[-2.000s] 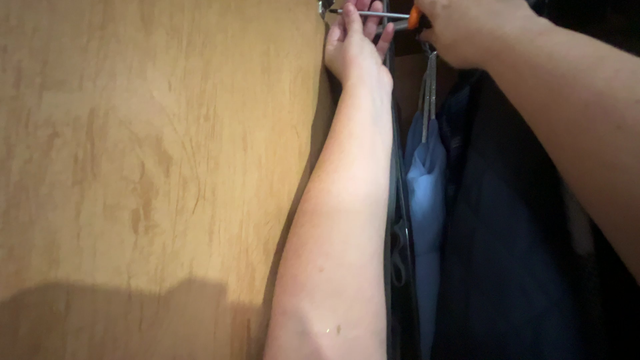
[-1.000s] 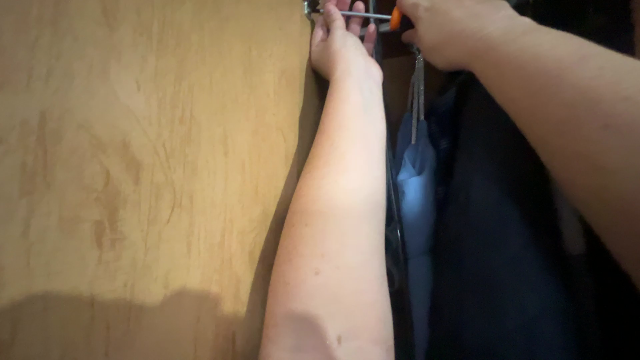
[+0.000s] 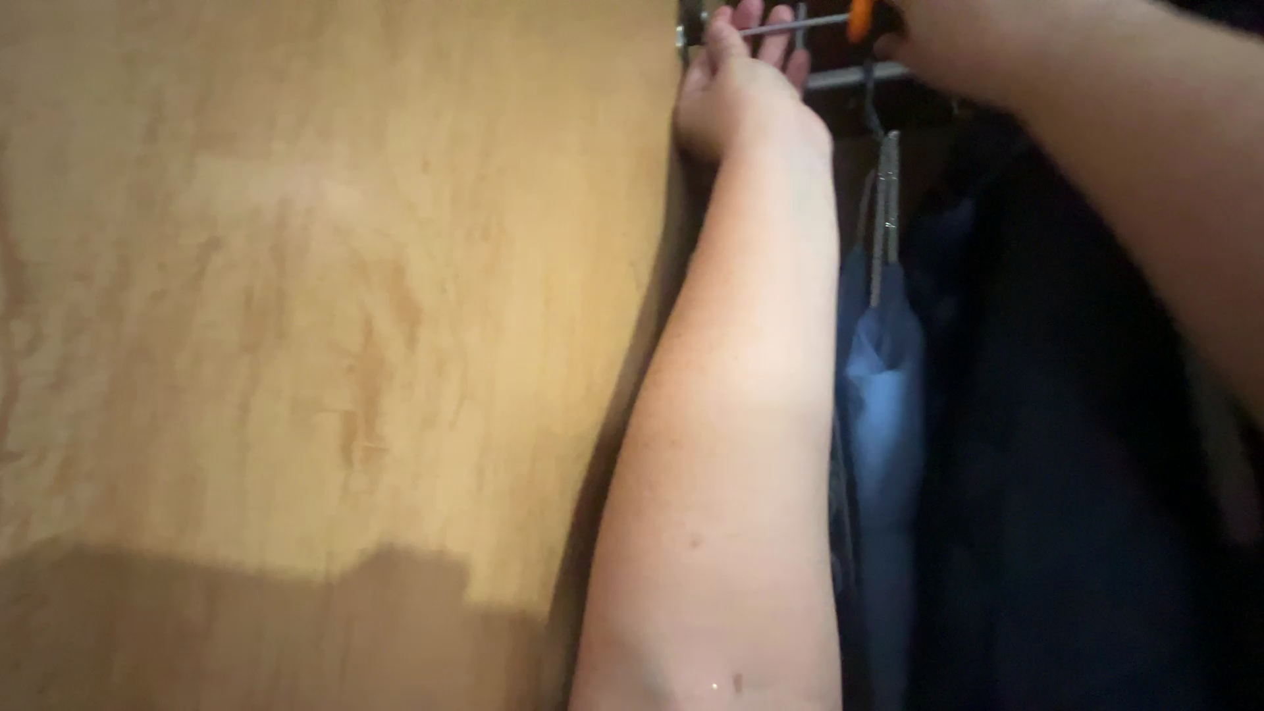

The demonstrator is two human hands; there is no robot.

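At the top edge, my right hand (image 3: 963,44) holds a screwdriver by its orange handle (image 3: 861,18), which is partly cut off by the frame. The thin metal shaft (image 3: 800,26) points left, across the fingers of my left hand (image 3: 746,89). That hand is raised at the edge of a wooden door panel (image 3: 346,296), its thumb and fingertips around the front part of the shaft. A small metal fitting, perhaps a hinge (image 3: 681,38), shows beside the fingertips. The tip of the screwdriver is hidden or too blurred to make out.
Behind the hands runs a metal clothes rail (image 3: 859,75). A light blue garment (image 3: 884,425) hangs from it by shiny straps on a hanger. Dark clothes (image 3: 1057,444) hang to its right. My left forearm spans the gap beside the panel.
Both hands stay at the top with the screwdriver between them. The view has shifted slightly, and more of the clothes rail shows now than a second ago.
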